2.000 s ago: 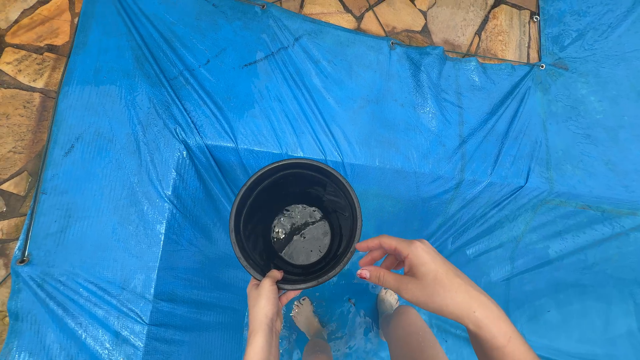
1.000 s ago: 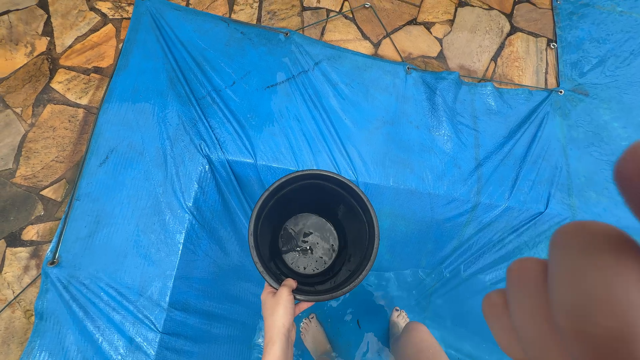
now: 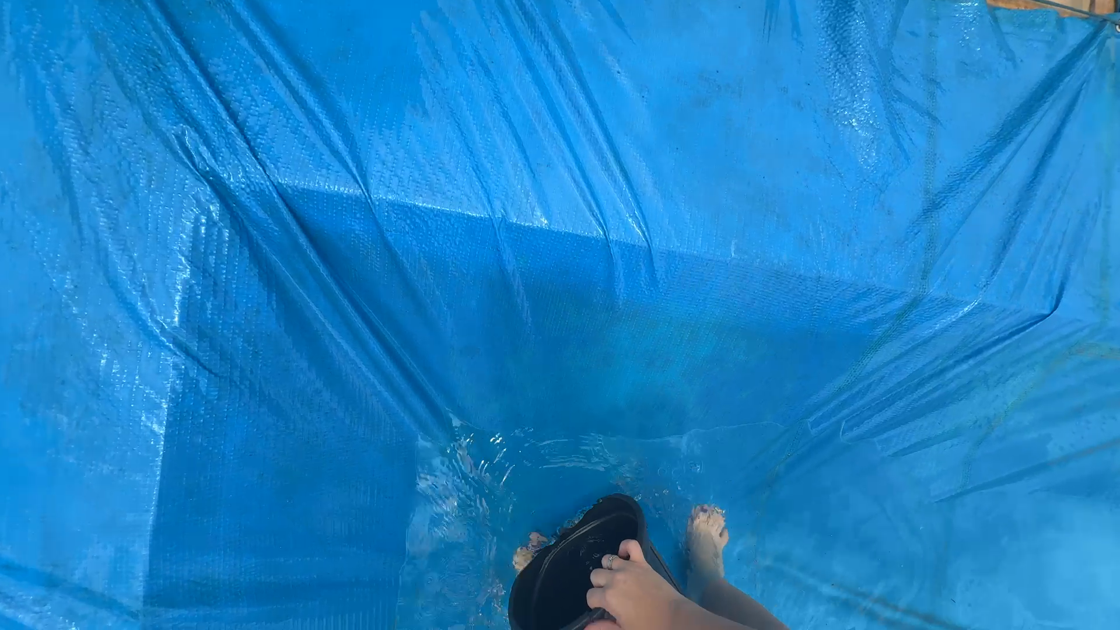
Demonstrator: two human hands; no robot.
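The black plastic bucket [image 3: 573, 569] is tilted low over the shallow water between my bare feet, at the bottom of the head view. My right hand [image 3: 634, 586], with a ring on one finger, grips the bucket's right rim. My left hand is not in view. Rippling water [image 3: 490, 464] lies around the bucket, in a hollow of the blue tarpaulin [image 3: 744, 175]. The lower part of the bucket is cut off by the frame edge.
My right-side foot [image 3: 707, 529] stands in the water beside the bucket; the other foot [image 3: 525, 553] is partly hidden behind it. Long folds cross the tarpaulin, which slopes down to the water. A bit of stone paving [image 3: 1063, 7] shows at the top right corner.
The bucket was upright in my left hand and is now low and tilted, with my right hand on its rim. My left hand has gone out of view. The view has shifted and come closer.
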